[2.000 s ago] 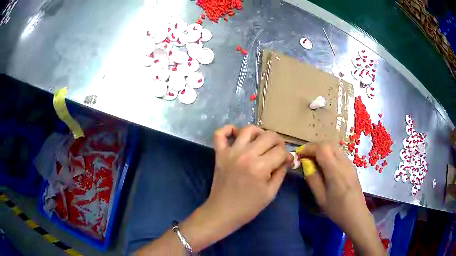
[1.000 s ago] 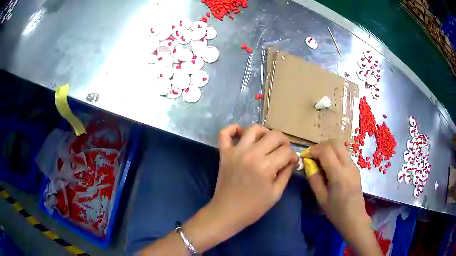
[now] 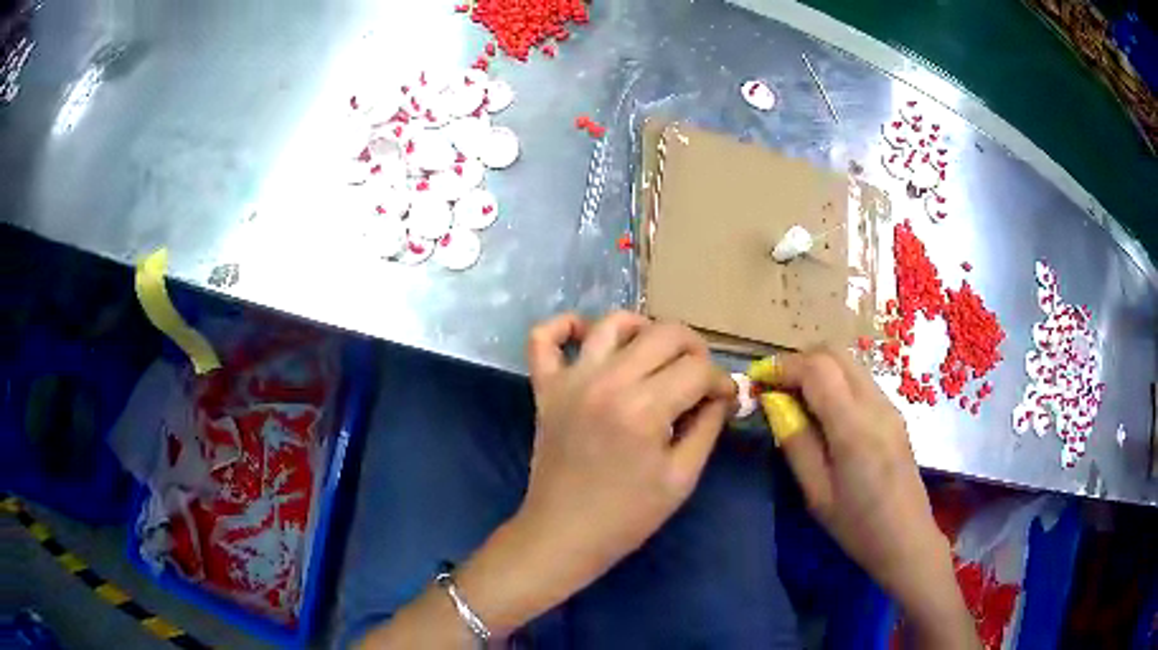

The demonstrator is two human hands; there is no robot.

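My left hand (image 3: 635,425) pinches a small white disc (image 3: 743,395) between thumb and forefinger at the table's front edge. My right hand (image 3: 832,438), with yellow coverings on thumb and forefinger, is closed at the disc's right side. A tiny red piece (image 3: 754,387) shows between its fingertips, partly hidden. Beyond my hands lies the brown cardboard pad (image 3: 724,241), with a white lump (image 3: 792,244) on it and a thin stick at the lump.
White discs with red bits (image 3: 432,178) lie at left, more discs (image 3: 1064,368) at far right. Red piece heaps lie right of the pad (image 3: 971,337) and at the back (image 3: 527,23). A yellow tape strip (image 3: 168,311) hangs from the front edge. A blue bin (image 3: 318,521) stands below.
The view has shifted slightly. Both hands stay together at the disc. A little red now shows between the right fingertips, and the thin stick at the white lump is easier to see.
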